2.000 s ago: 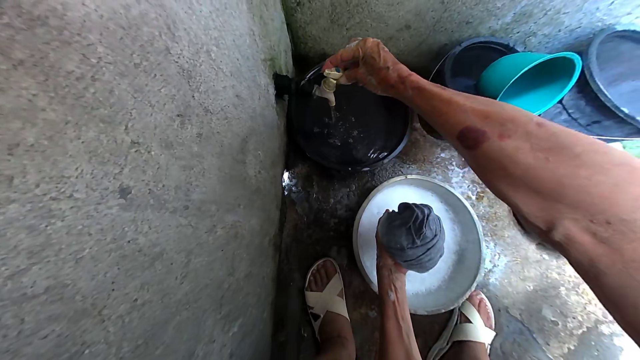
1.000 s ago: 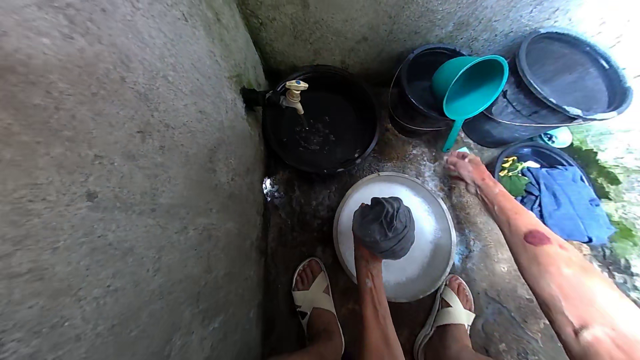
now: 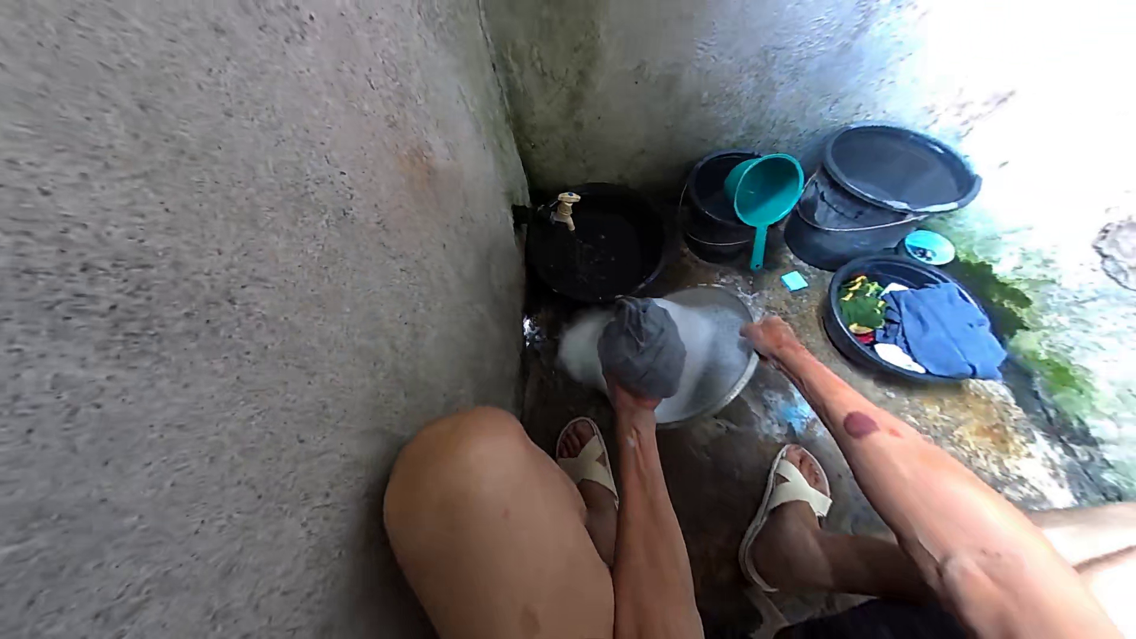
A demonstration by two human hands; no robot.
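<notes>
My left hand holds a bunched dark grey cloth from below, over a round metal basin. With my right hand I grip the basin's right rim. The basin is tilted, and whitish soapy water pours over its left side onto the wet floor. Behind it stands a black tub of dark water, under a brass tap on the wall. The fingers of my left hand are mostly hidden by the cloth.
Rough concrete walls rise at the left and behind. At the back right are a black bucket with a teal dipper, a larger bucket, a small teal bowl and a tub with blue cloth. A light-blue piece lies on the floor.
My right hand has gone from the tap to the basin's rim. The basin, level before, is now tipped with its water spilling leftward. The grey cloth stays in my left hand.
</notes>
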